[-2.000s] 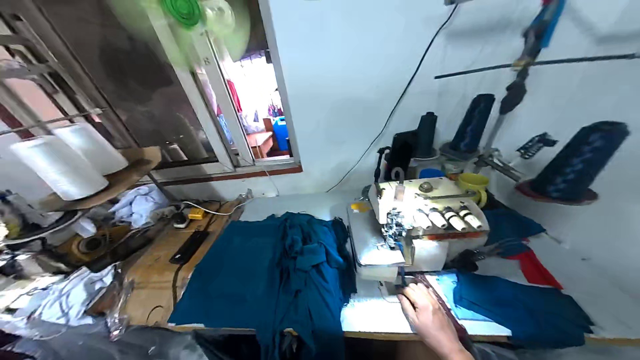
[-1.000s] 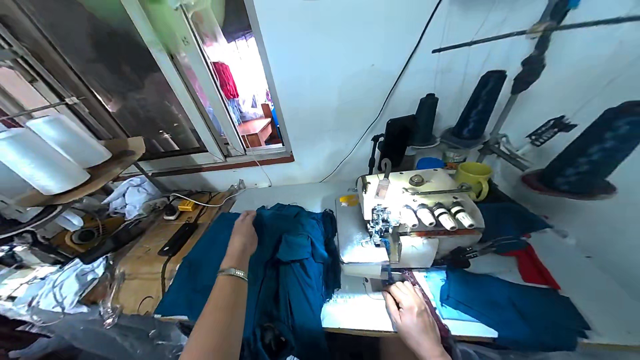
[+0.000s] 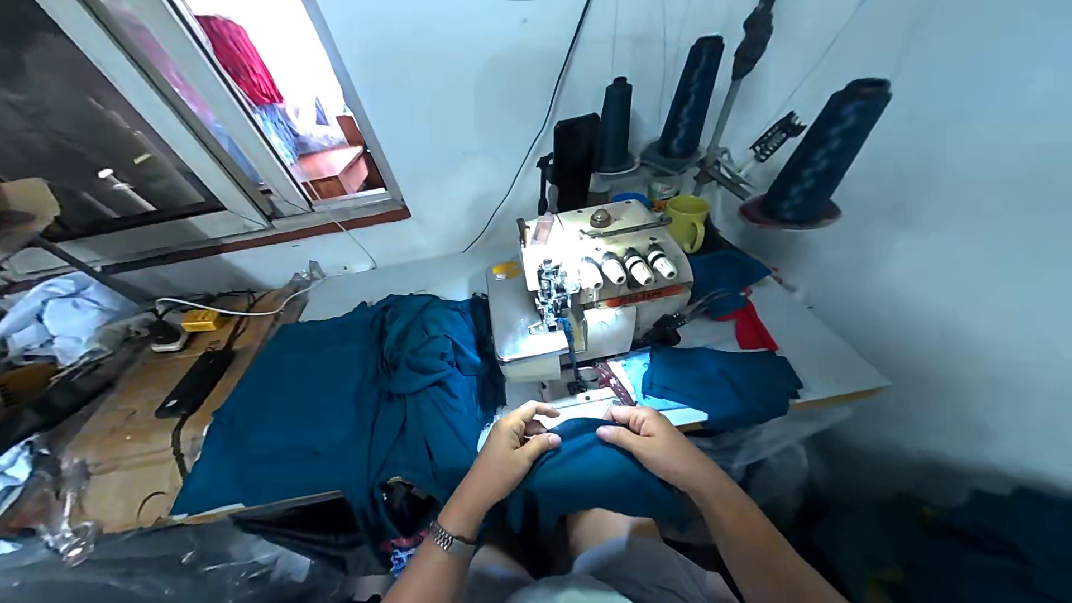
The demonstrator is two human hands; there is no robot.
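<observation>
My left hand [image 3: 517,445] and my right hand [image 3: 657,442] pinch the upper edge of a teal fabric piece [image 3: 586,477] between thumbs and fingers, a short way apart, over my lap. The cloth hangs down in front of the table edge. Just beyond my hands stands an overlock sewing machine [image 3: 615,276], its lamp lit, with several white tension dials. A dark strip hangs from its needle area. Left of the machine, a large pile of teal fabric [image 3: 335,394] lies on the table, bunched on its right side. Another folded teal piece [image 3: 724,385] lies to the right.
Dark thread cones [image 3: 825,155] stand behind the machine, near a yellow mug [image 3: 687,222]. A red cloth scrap [image 3: 755,325] and dark-handled scissors [image 3: 667,328] lie at its right. A black power strip [image 3: 195,383] rests on the wooden surface at left, under a window.
My left hand has moved from the left fabric pile to in front of the machine. My right hand has left the machine's front edge. Both now hold a teal piece over my lap.
</observation>
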